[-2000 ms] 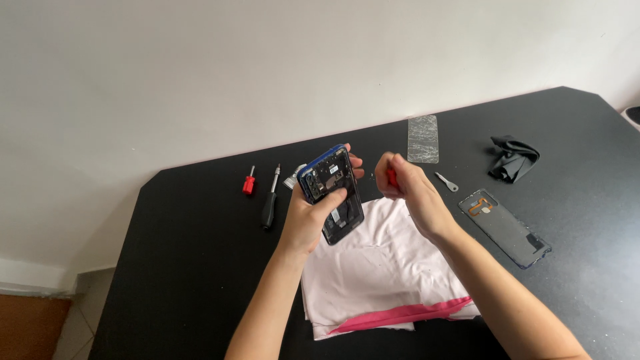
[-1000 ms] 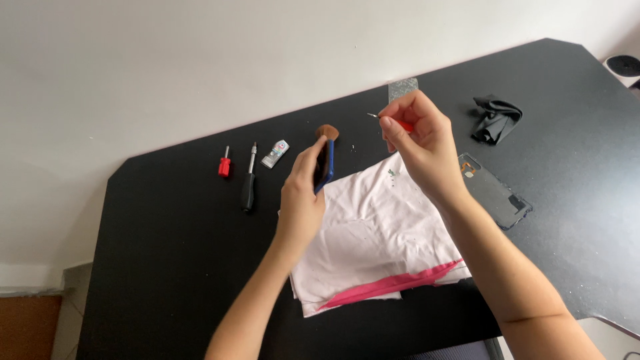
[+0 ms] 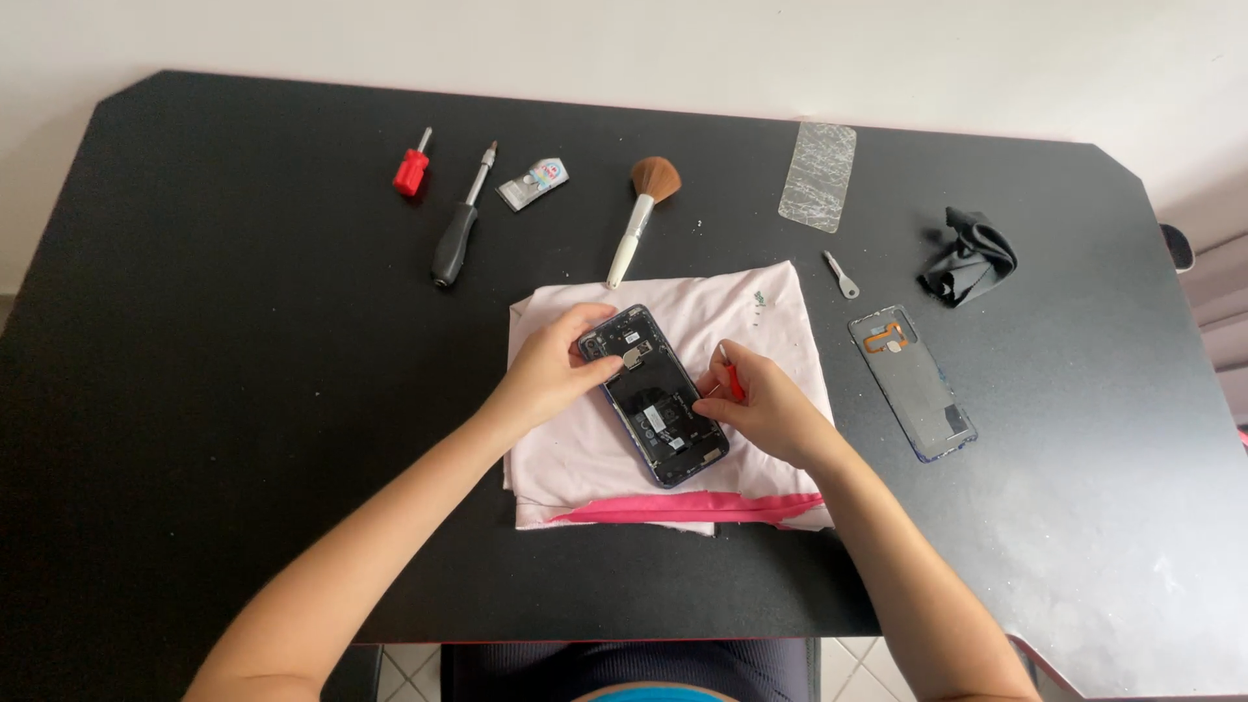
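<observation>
An opened smartphone (image 3: 655, 400), its inner parts facing up, lies tilted on a folded pale pink cloth (image 3: 575, 468). My left hand (image 3: 556, 370) grips its upper left end, thumb over the top face. My right hand (image 3: 765, 400) holds a small red-handled screwdriver (image 3: 734, 380) and touches the phone's right edge with its fingers. Tiny dark bits, likely screws (image 3: 759, 300), rest on the cloth's upper right. The detached phone back cover (image 3: 916, 390), with an orange flex cable, lies to the right of the cloth.
Behind the cloth on the black table (image 3: 292, 390) are a red stubby screwdriver (image 3: 411, 171), a black-handled screwdriver (image 3: 454, 244), a small packet (image 3: 533, 183), a makeup brush (image 3: 634, 224) and a scratched clear sheet (image 3: 819, 177). A small metal key-like tool (image 3: 841, 278) and a black cloth (image 3: 970, 258) lie right.
The phone, held up and tilted on edge a second ago, now lies face down on the pink cloth. My right hand has come down beside it with the screwdriver. The view has shifted.
</observation>
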